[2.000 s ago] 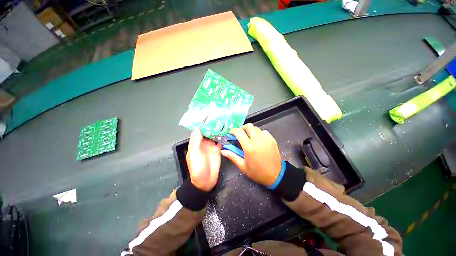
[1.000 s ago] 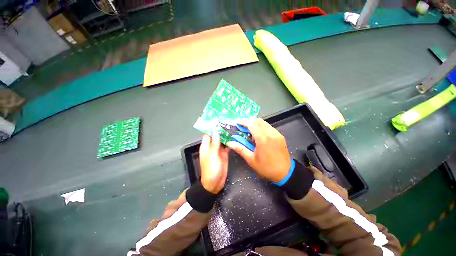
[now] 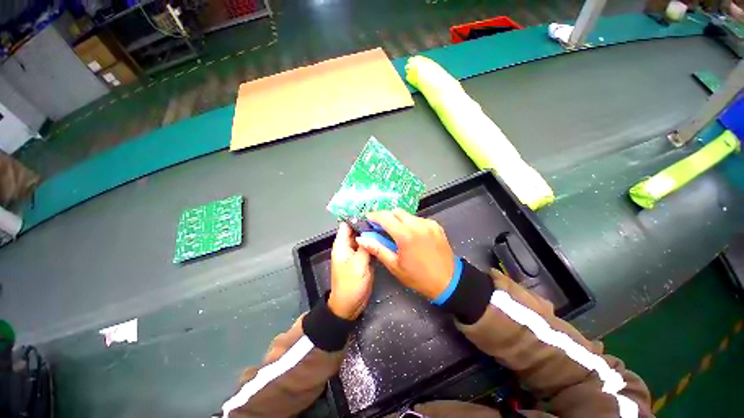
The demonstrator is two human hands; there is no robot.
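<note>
A green circuit board [image 3: 377, 181] is tilted above the far left edge of the black tray [image 3: 542, 237]. My left hand [image 3: 351, 276] holds it at its near corner. My right hand [image 3: 418, 251], with a blue wrist strap [image 3: 450, 282], grips blue-handled flush cutters [image 3: 380, 238]. The cutter tips are at the board's near corner, partly hidden by my fingers. Silvery lead clippings [image 3: 359, 380] are heaped in the tray's near left corner, with specks across its floor. A black brush [image 3: 515, 255] lies in the tray's right side.
Another green board [image 3: 210, 229] lies on the belt at left, near a white scrap [image 3: 121, 331]. A cardboard sheet [image 3: 320, 100] lies beyond the tray. A yellow-green roll [image 3: 481, 135] touches the tray's far side; a shorter one [image 3: 685, 170] is at right. A metal post [image 3: 708, 114] stands there.
The board has tilted, and the cutters have moved from over its surface to its near corner. My right hand has shifted slightly left and down. The view has shifted a little.
</note>
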